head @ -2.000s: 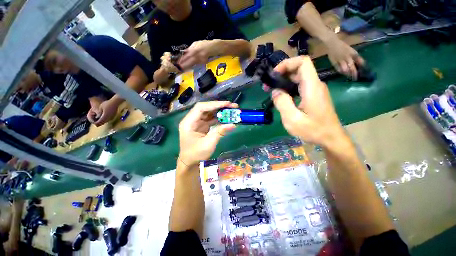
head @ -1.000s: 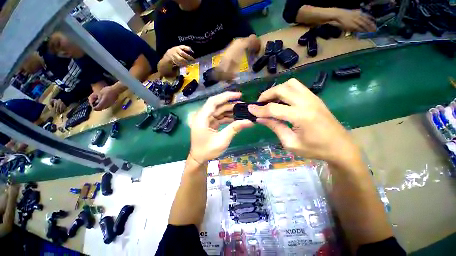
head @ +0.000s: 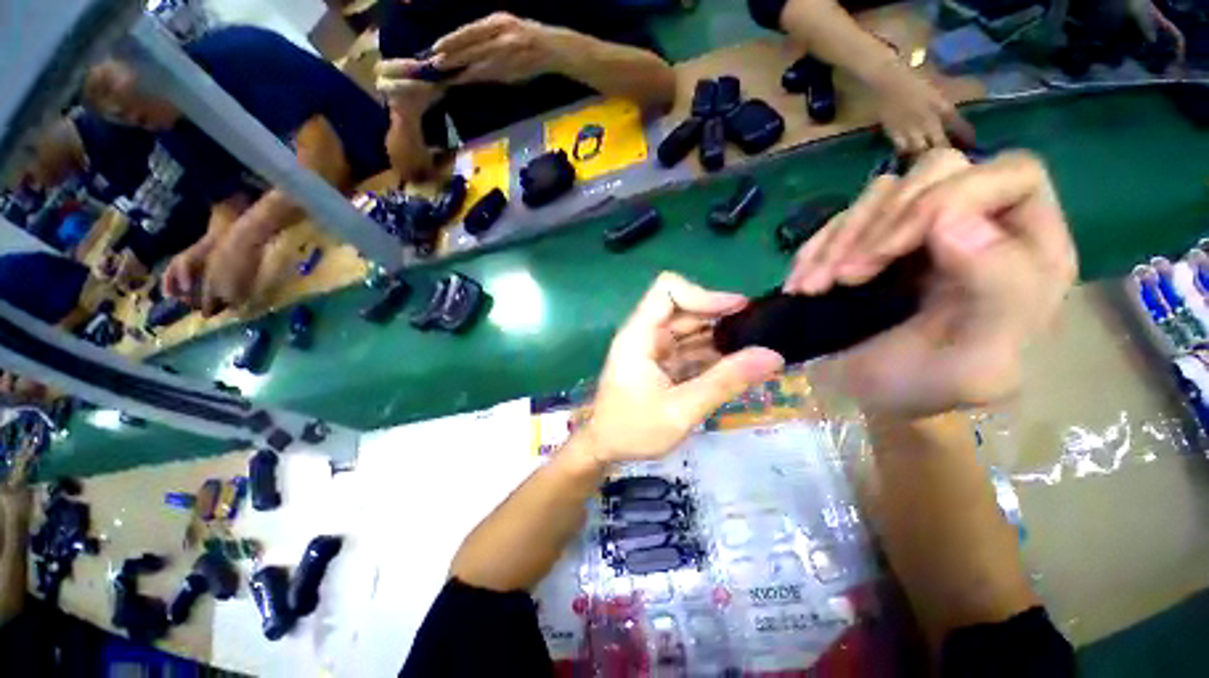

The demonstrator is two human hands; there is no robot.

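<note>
A black elongated housing (head: 829, 318) is held up above the near edge of the green belt. My left hand (head: 663, 378) grips its left end between thumb and fingers. My right hand (head: 948, 285), blurred, is around its right end. No blue cell or green board shows; the inside of the housing cannot be seen. Below, a short row of narrow dark trim pieces (head: 650, 525) lies on the clear plastic sheet (head: 776, 510) over a printed sheet.
Black units (head: 454, 303) lie on the green belt (head: 557, 355). Curved black parts (head: 312, 572) lie at left on the bench. Stacked cell assemblies (head: 1169, 311) stand at far right. Workers' hands (head: 915, 117) are across the belt. A metal frame (head: 272, 152) crosses upper left.
Two seconds ago the blue cell and green board showed in my left hand; now only black housing shows. Both hands have moved right. The view and the belt units have shifted.
</note>
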